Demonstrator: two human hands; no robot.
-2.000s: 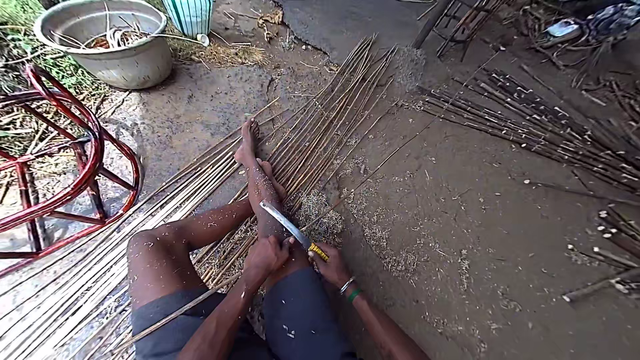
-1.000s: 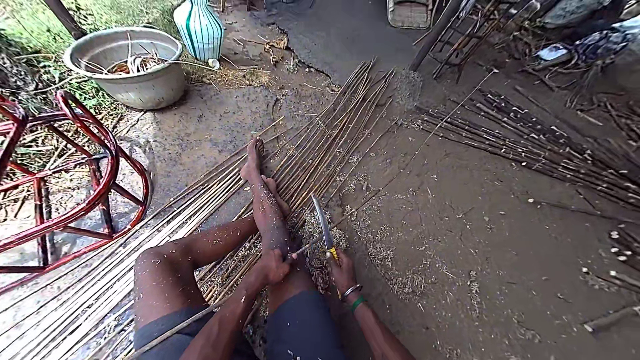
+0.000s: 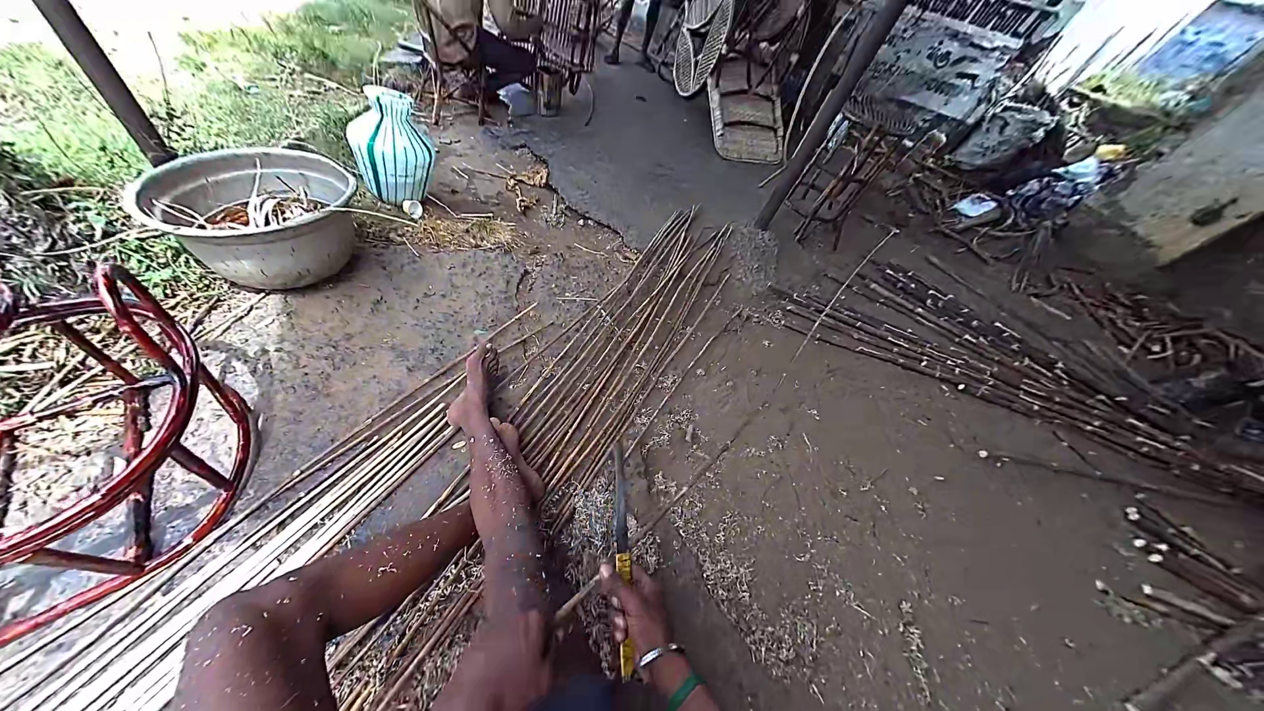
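Observation:
My right hand [image 3: 637, 612] is closed around the yellow handle of a long-bladed knife [image 3: 620, 499], at the bottom centre, beside my shin. The blade points away from me. A thin cane [image 3: 681, 494] passes by the handle and slants up to the right; its near end lies by my knee. I cannot make out my left hand. Long peeled canes [image 3: 336, 494] run under my legs from lower left, and their browner far ends [image 3: 642, 336] spread out beyond my feet. Pale shavings [image 3: 736, 573] lie on the ground and on my legs.
A red cane frame [image 3: 188, 395] stands at left, behind it a metal basin [image 3: 286, 247] and a striped pot [image 3: 392, 148]. Dark canes [image 3: 968, 365] lie at right, near a slanting post [image 3: 829, 109]. People and cane chairs are at the back.
My left hand, seen earlier by my knee with a cane, is no longer visible. The knife, tilted to the left in the earlier frames, now points nearly straight ahead. The view has tilted up.

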